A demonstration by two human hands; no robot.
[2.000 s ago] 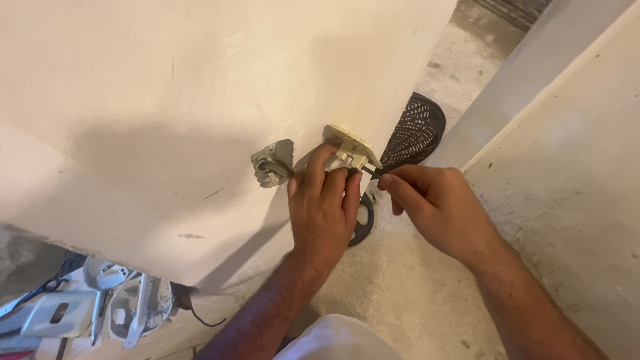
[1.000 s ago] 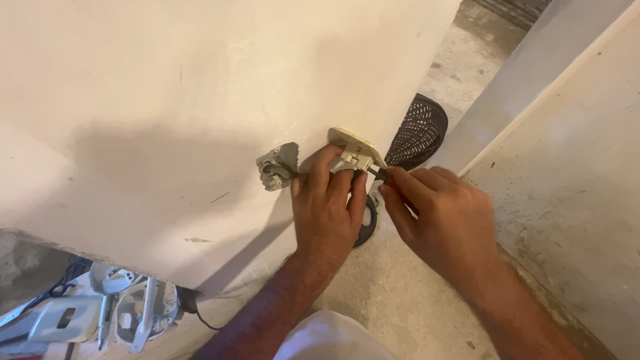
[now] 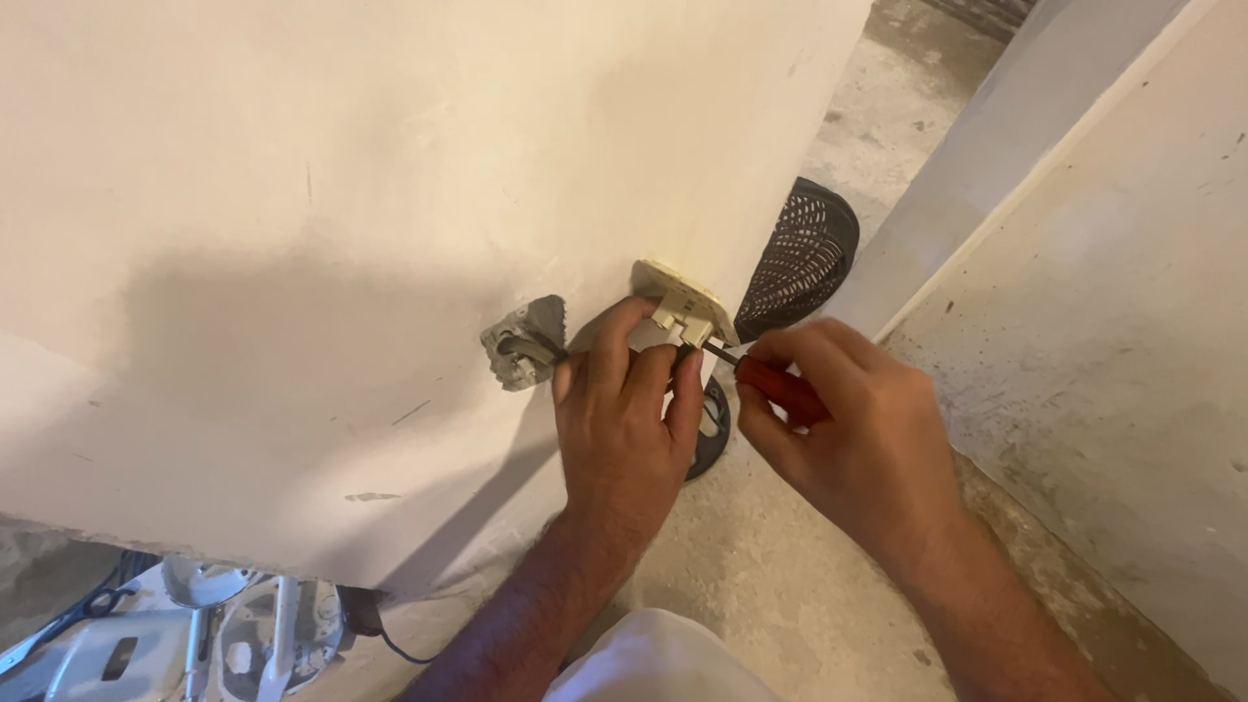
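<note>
A cream plastic electrical fitting (image 3: pixel 688 302), its back side toward me, is out from the wall (image 3: pixel 390 175). My left hand (image 3: pixel 629 414) grips its underside and a dark cable between the fingers. The cable (image 3: pixel 531 351) comes out of a rough-edged wall box opening (image 3: pixel 517 375) just left of that hand. My right hand (image 3: pixel 848 419) holds a screwdriver with a red handle (image 3: pixel 783 388). Its metal shaft points left, and the tip is at the fitting's terminal side, partly hidden by my left fingertips.
A black woven item (image 3: pixel 801 258) lies on the concrete floor (image 3: pixel 780 556) beyond the wall's edge. A dark ring-shaped object (image 3: pixel 717 429) is below the fitting. White plastic parts (image 3: pixel 127 658) and scissors (image 3: pixel 83 609) lie at lower left. Another wall (image 3: pixel 1111 361) rises on the right.
The red screwdriver handle now shows in my right hand, which has shifted and turned beside the fitting. My left hand keeps its grip at the fitting.
</note>
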